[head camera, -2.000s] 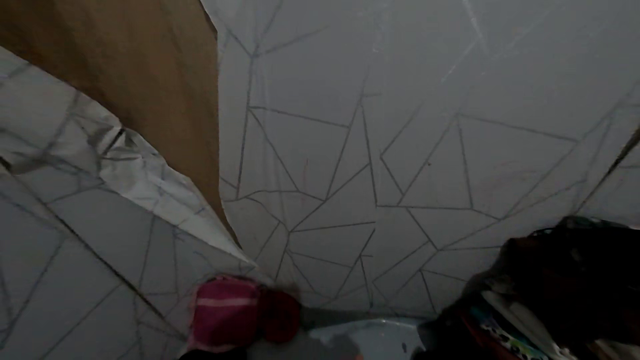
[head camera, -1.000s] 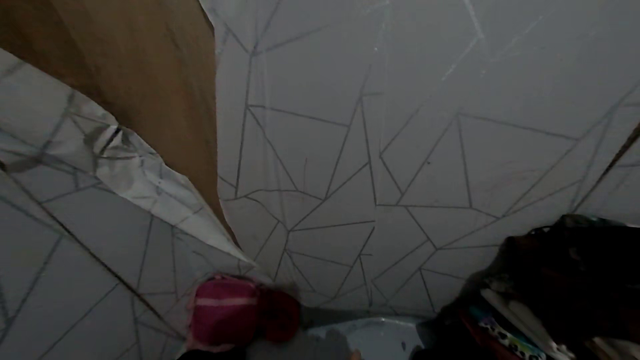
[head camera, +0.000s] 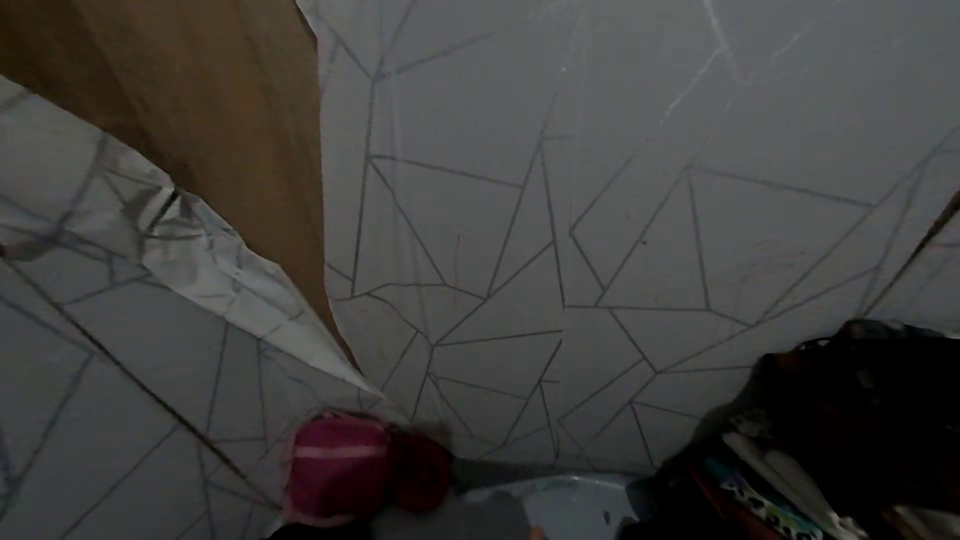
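Neither of my hands can be made out in this dim head view. At the very bottom edge shows a small orange-toned spot (head camera: 536, 533), too little of it to tell what it is. It lies against a pale, shiny, rounded surface (head camera: 581, 499), with a grey shape (head camera: 491, 517) at its left. A pink bag-like item (head camera: 341, 465) with a lighter stripe sits left of these, touching a dark red rounded item (head camera: 420, 472).
Ahead is a wall covered in grey paper (head camera: 465, 225) with angular dark lines. The covering is torn and creased (head camera: 217, 270) at the left, baring a brown surface (head camera: 240, 135). Dark cords or seams (head camera: 142, 386) run diagonally. A dark heap of cloth (head camera: 840, 420) fills the lower right.
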